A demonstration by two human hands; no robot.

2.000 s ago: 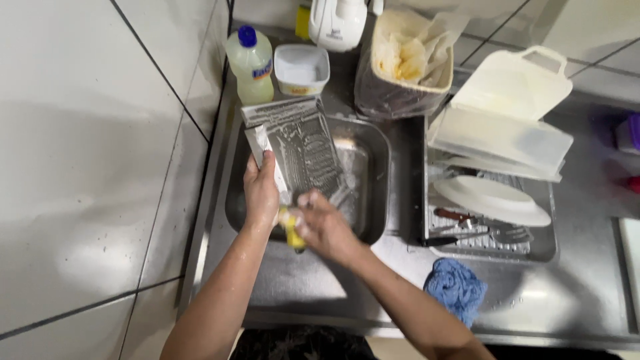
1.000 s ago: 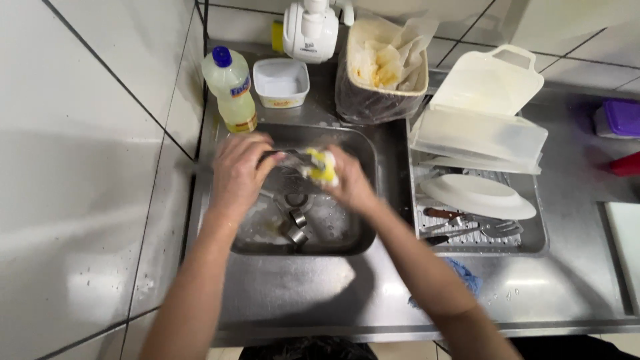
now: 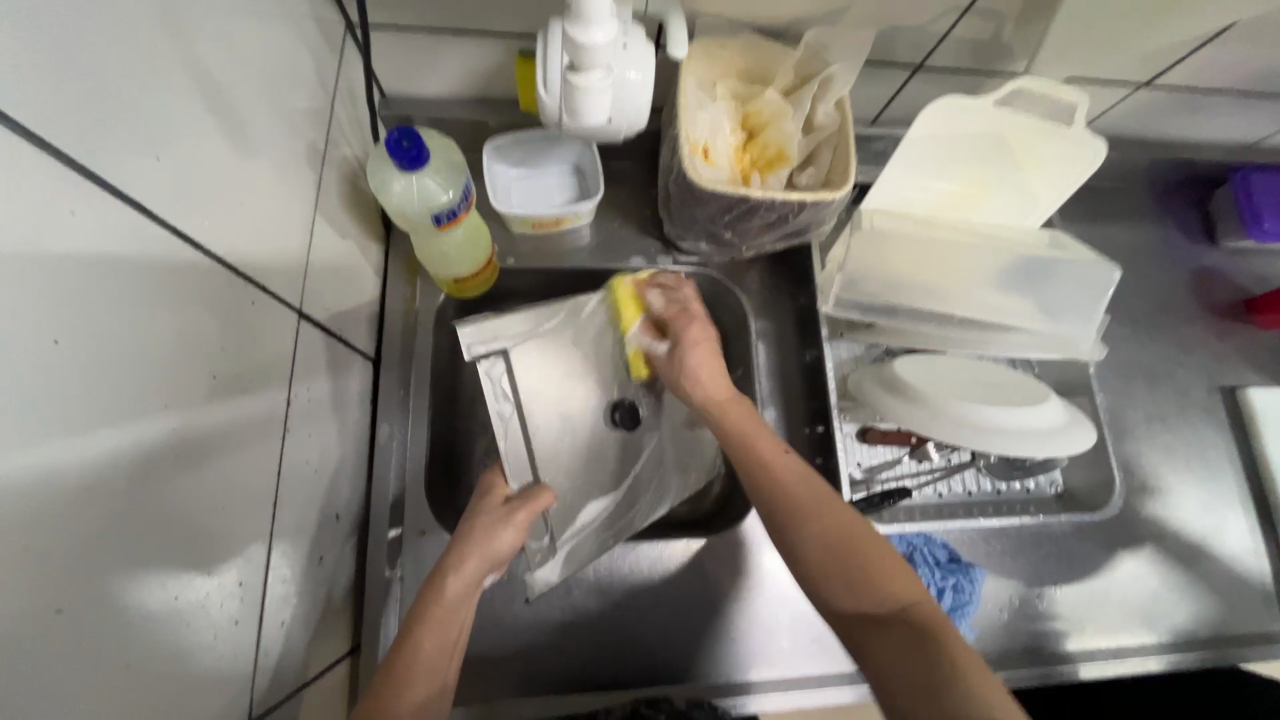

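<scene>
My left hand point(image 3: 505, 525) grips the lower left edge of a flat square metal panel point(image 3: 575, 390), which I see tilted over the steel sink point(image 3: 752, 400). The panel has raised rims, soapy streaks and a small dark round knob or hole point(image 3: 626, 414) near its middle. My right hand point(image 3: 682, 335) holds a yellow sponge point(image 3: 630, 325) against the panel's upper part. The sink's bottom is mostly hidden beneath the panel.
Behind the sink stand a bottle of yellowish liquid point(image 3: 435, 215), a white plastic tub point(image 3: 543, 182), a white faucet unit point(image 3: 596, 75) and a lined bin point(image 3: 762, 215). At right, a rack point(image 3: 1105, 490) holds a white plate point(image 3: 975, 405), containers and utensils; a blue cloth point(image 3: 938, 580) lies in front.
The panel now lies broad side up beneath the sponge; one second ago it was seen nearly edge-on between my hands. My left hand has moved down towards the sink's front.
</scene>
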